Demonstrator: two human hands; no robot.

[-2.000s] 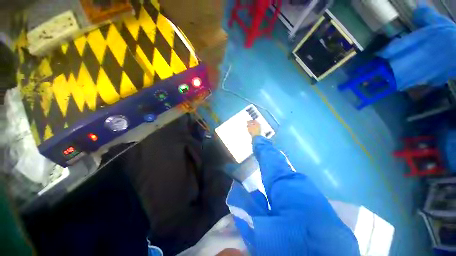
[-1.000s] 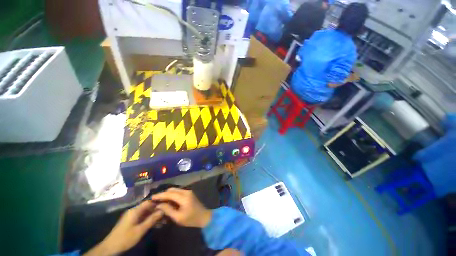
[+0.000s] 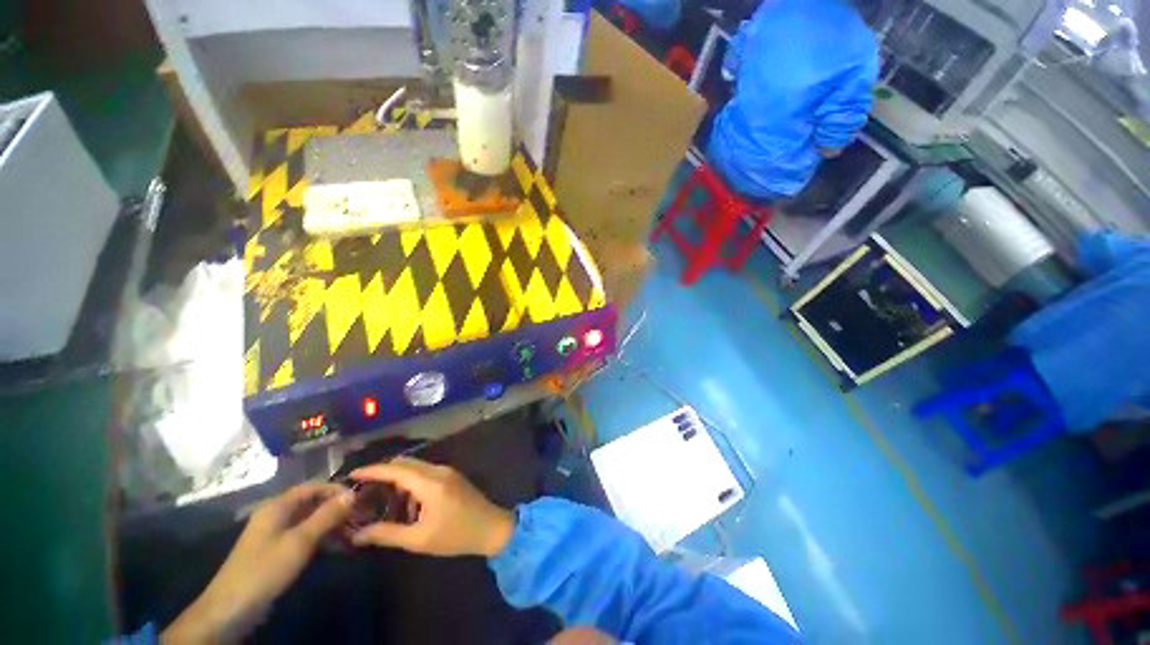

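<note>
A small dark round housing (image 3: 373, 503) is held between my two hands over my dark-clothed lap, in front of the press. My left hand (image 3: 288, 536) grips its left side with the fingertips. My right hand (image 3: 435, 509) has thumb and fingers around its right side. Whether a smaller insert part is pinched there cannot be told; the fingers and the dark background hide it. The white parts tray (image 3: 662, 485) lies low at the right, with several dark pieces at its upper corner.
The press bed (image 3: 416, 296) has a dark blue control panel (image 3: 473, 376). An orange-brown fixture (image 3: 469, 189) sits under the pale cylinder (image 3: 483, 126), beside a white block (image 3: 361, 205). Clear plastic bags (image 3: 202, 378) lie left. A foam box (image 3: 51, 239) stands far left, cardboard (image 3: 618, 158) right.
My right hand has come back from the white tray to meet my left hand over the lap. Since then the fingers have opened wider around the dark round housing. The view has shifted.
</note>
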